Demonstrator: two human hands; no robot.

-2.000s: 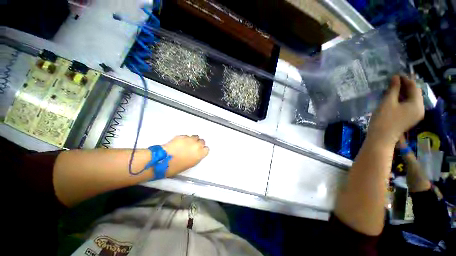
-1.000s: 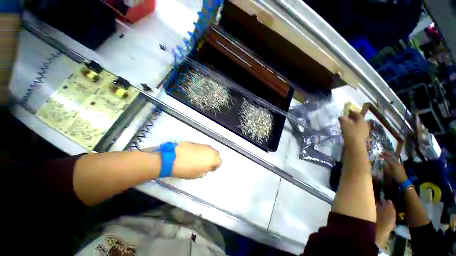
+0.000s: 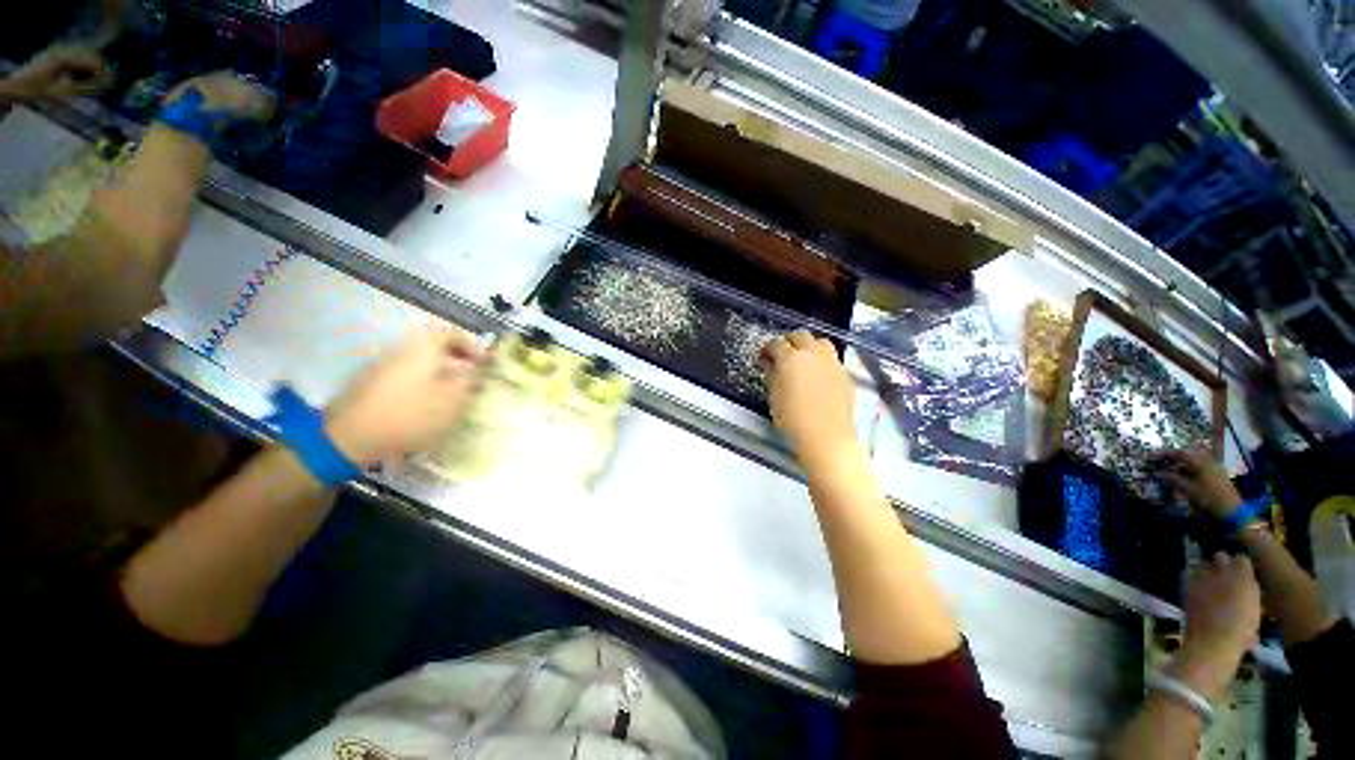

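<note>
A pale yellow circuit board panel lies between the metal rails, blurred, with dark and bright yellow parts along its far edge. My left hand, with a blue wrist strap, is at the panel's left side; whether its fingertips hold anything cannot be told. The black component tray sits beyond the rail with two heaps of small silvery leaded components. My right hand reaches over the rail, fingertips at the right heap; what they pinch is hidden.
Grey anti-static bags lie right of the tray, a brown cardboard box behind it. A red bin stands upper left. Further right are a brown-edged parts tray and a blue-filled black bin. Other people's hands are at both sides.
My right hand has left the bags and moved left to the tray's right heap. The panel now lies further right along the rails, and my left hand has moved to its side. The view has shifted.
</note>
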